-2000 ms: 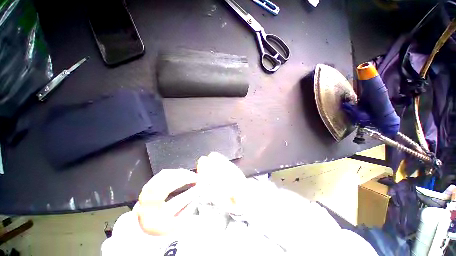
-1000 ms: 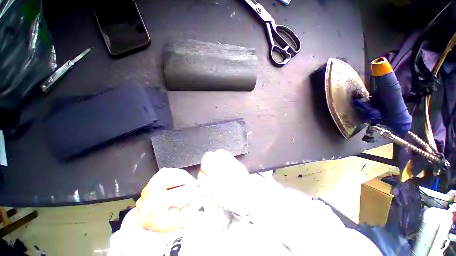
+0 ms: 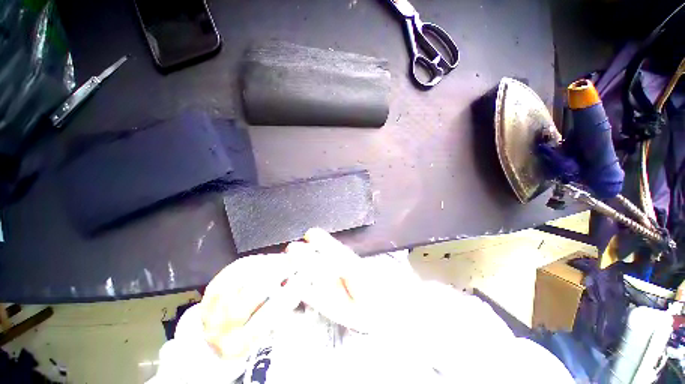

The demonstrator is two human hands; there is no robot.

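Note:
A grey speckled rectangle [image 3: 300,210], probably interfacing over navy cloth, lies flat at the table's front edge. My left hand [image 3: 244,296] and my right hand [image 3: 327,274] are close together just below it, badly overexposed. Fingertips show near the piece's lower edge; I cannot tell whether they touch it or hold anything. A curled stack of black-grey pieces [image 3: 315,86] lies above it. A loose pile of navy cut panels [image 3: 150,172] lies to the left.
The steam iron [image 3: 522,142] stands at right, its hose [image 3: 616,214] running right. Shears [image 3: 428,52] lie beyond the stack. A slim silver tool [image 3: 90,90], a black phone [image 3: 179,34] and a shiny plastic bag [image 3: 34,67] are at left. A cardboard box [image 3: 559,296] stands below the table.
The camera view has shifted slightly. My hands have moved closer together, fingertips meeting below the grey piece. The piece and the other table things show no clear movement of their own.

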